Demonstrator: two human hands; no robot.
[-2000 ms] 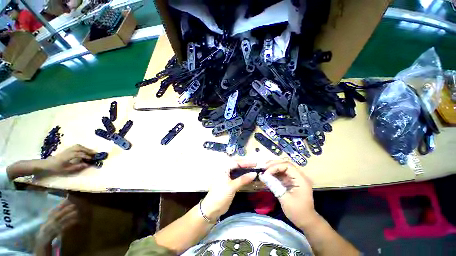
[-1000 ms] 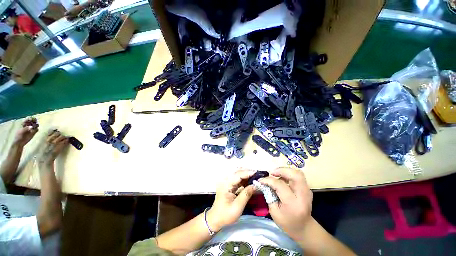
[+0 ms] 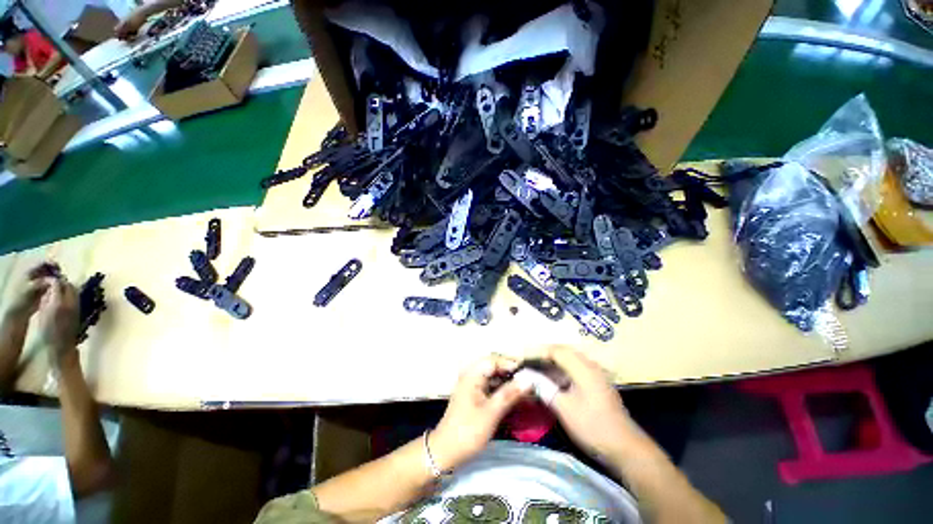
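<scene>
My left hand (image 3: 473,407) and my right hand (image 3: 581,397) are together at the bench's near edge. A black plastic bar (image 3: 503,379) is held between them, mostly hidden by the fingers. A whitish wrap or piece (image 3: 536,384) shows at my right fingertips. Just beyond my hands lies a large pile of loose black bars (image 3: 534,296), spilling from a brown carton (image 3: 706,72). A tiny black dot (image 3: 514,310) lies at the pile's near edge.
Single black bars (image 3: 338,282) and a small group (image 3: 230,301) lie left of the pile. A co-worker's hands (image 3: 59,307) are at the far left by small black parts. A clear bag of dark parts (image 3: 793,246) lies right. A pink stool (image 3: 854,425) stands below right.
My hands have closed more tightly around the black bar, which is now more hidden. The co-worker's hands have moved left, leaving one black bar on the bench. The view has shifted slightly.
</scene>
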